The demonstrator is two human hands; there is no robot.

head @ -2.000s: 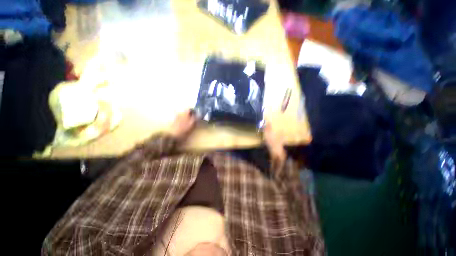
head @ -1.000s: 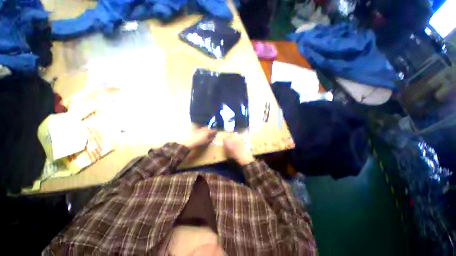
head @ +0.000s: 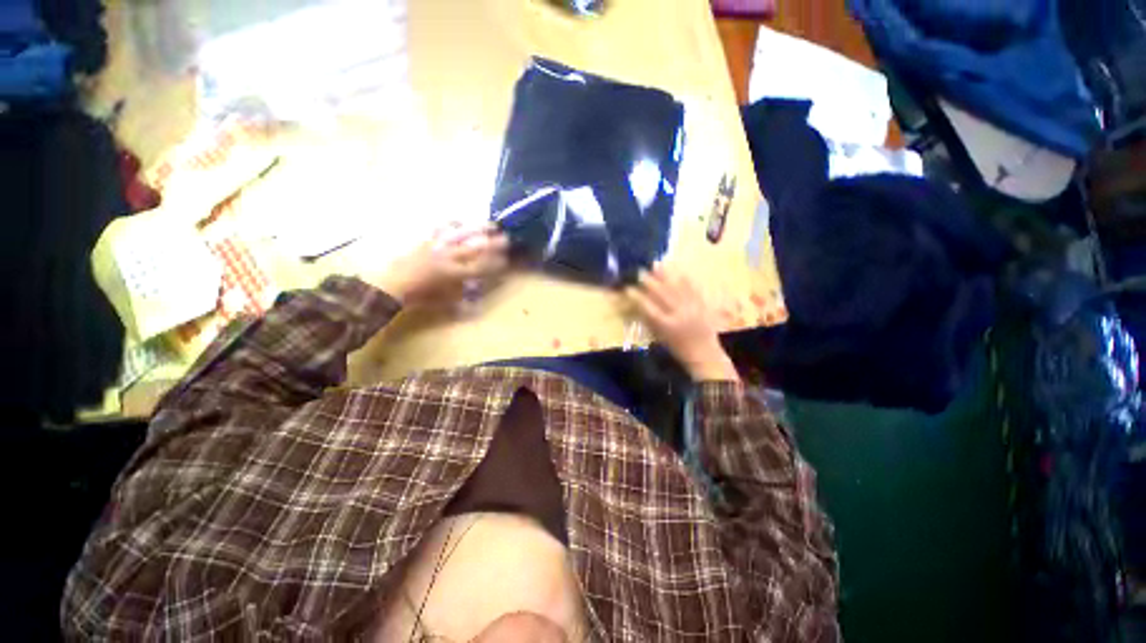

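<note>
A bagged garment (head: 591,170), a dark rectangle with white glare on its clear film, lies slightly turned on the pale wooden table. My left hand (head: 452,264) is blurred at its lower left corner, with a small pale glint just below the fingers. Whether it grips anything is unclear. My right hand (head: 672,308) has its fingertips at the lower right corner, pinching the near edge as far as the blur shows. A bit of clear film hangs beside these fingers.
Sticker sheets (head: 163,276) lie at the table's left, clear polybags (head: 302,57) at the far left. A small dark tool (head: 720,207) lies near the right edge. A navy garment pile (head: 880,276) is right of the table, a dark pile (head: 57,251) left, blue garments (head: 993,63) far right.
My hands have moved apart, from close together at the bag's near edge to its two near corners. The bag is turned slightly and looks larger. The view has shifted nearer the table's front.
</note>
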